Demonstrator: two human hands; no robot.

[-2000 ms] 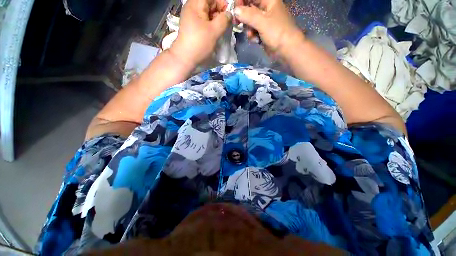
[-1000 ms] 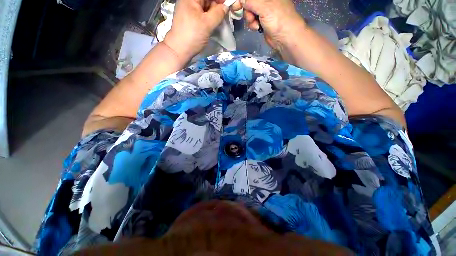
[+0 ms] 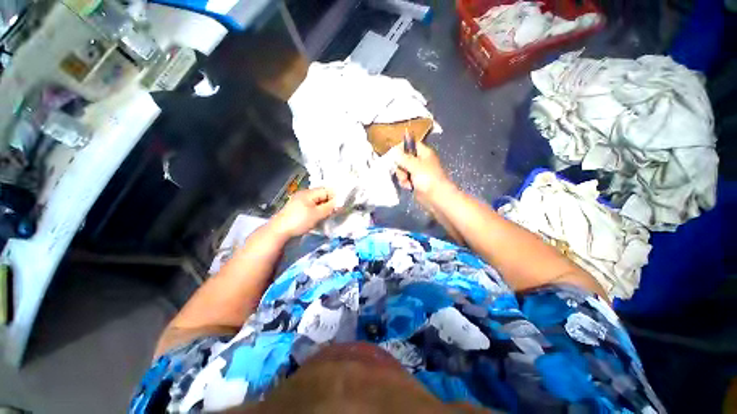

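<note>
A white cloth piece [image 3: 373, 184] hangs between my hands over the lap. My left hand [image 3: 305, 212] pinches its left edge. My right hand [image 3: 422, 171] holds a small dark tool [image 3: 410, 145] that points up out of the fist, probably thread snips; its fingers are at the cloth's right edge, and whether they grip it is unclear. A white cloth pile [image 3: 343, 109] lies just beyond, over a tan stool or basket [image 3: 397, 134], and seems to touch the held piece.
A red crate [image 3: 493, 61] with white cloth stands ahead right. A cream bundle [image 3: 578, 222] in a blue-rimmed tub is by my right knee, a larger grey-cream heap [image 3: 638, 133] beyond. A curved white table [image 3: 97, 174] is at left, a white card [image 3: 236, 242] by my left knee.
The view has tilted up, bringing the pile, crate and table into sight. My hands have moved apart and now show fully. The dark tool in my right hand is plainer.
</note>
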